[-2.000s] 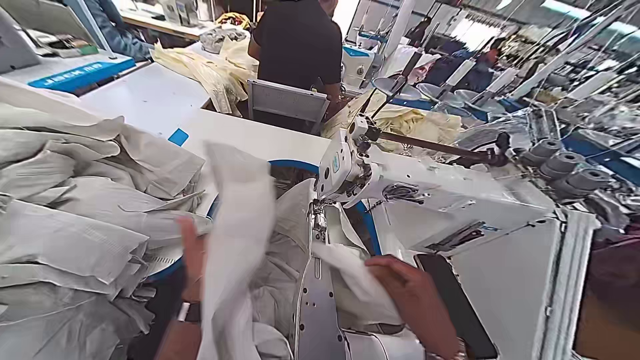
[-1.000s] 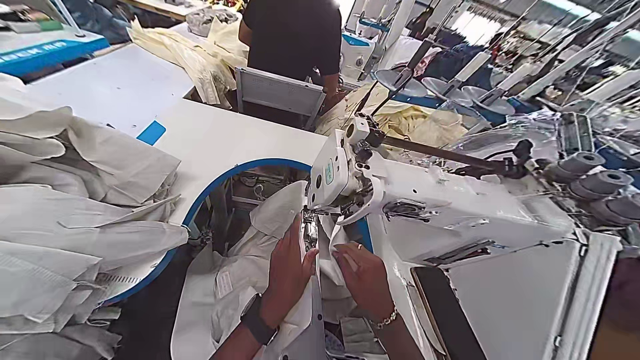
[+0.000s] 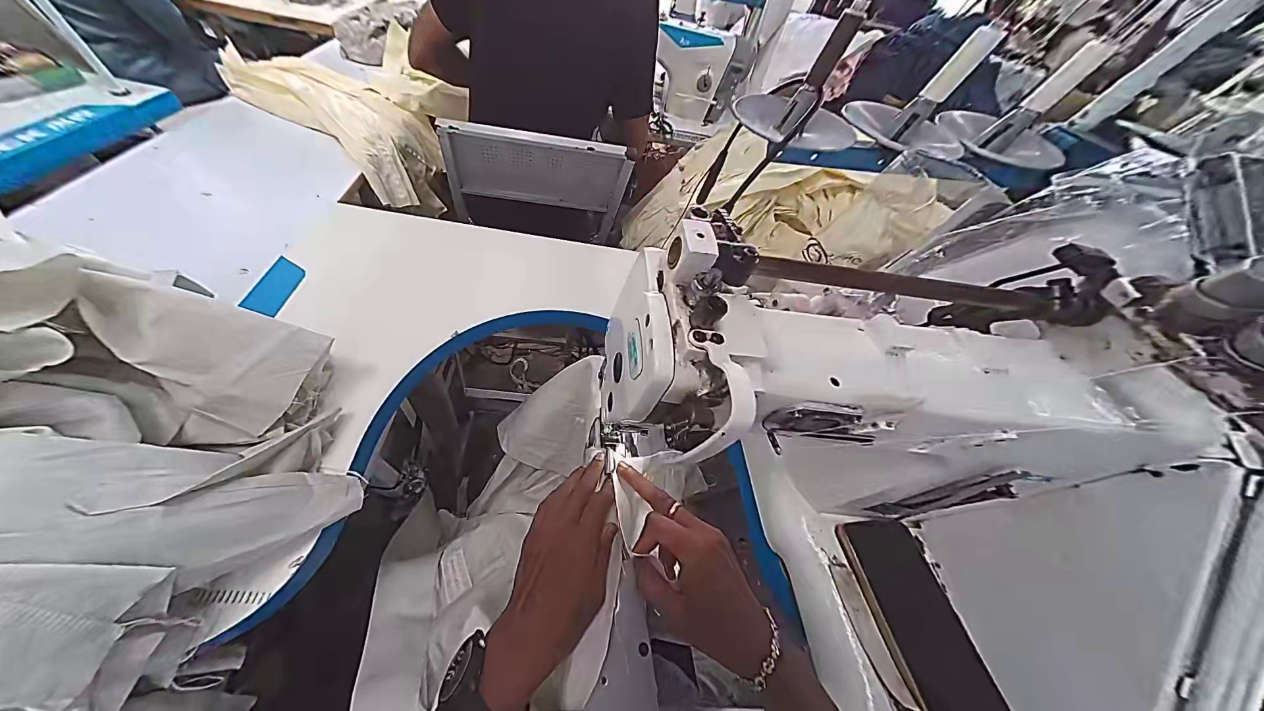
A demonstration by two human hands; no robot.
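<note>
White cloth [image 3: 474, 563] lies over the narrow arm of a white industrial sewing machine [image 3: 810, 375], its edge at the presser foot [image 3: 614, 442]. My left hand [image 3: 563, 553] rests flat on the cloth, fingertips just in front of the foot, with a dark watch at the wrist. Close beside it, my right hand [image 3: 691, 563] pinches a fold of the cloth between thumb and fingers, its index finger stretched toward the foot. A ring and a bracelet are on that side. The needle itself is hard to make out.
A heap of white cloth pieces [image 3: 148, 415] covers the left side. The white table [image 3: 444, 257] has a blue-edged cutout around the machine arm. A dark phone-like slab [image 3: 918, 612] lies at the right. Ahead, a person [image 3: 563, 69] sits on a metal chair [image 3: 538, 168] near cream cloth [image 3: 849, 212].
Two seconds ago my hands were apart, the left one beside a raised strip of cloth. Both are now together at the presser foot, and the cloth is down on the machine arm.
</note>
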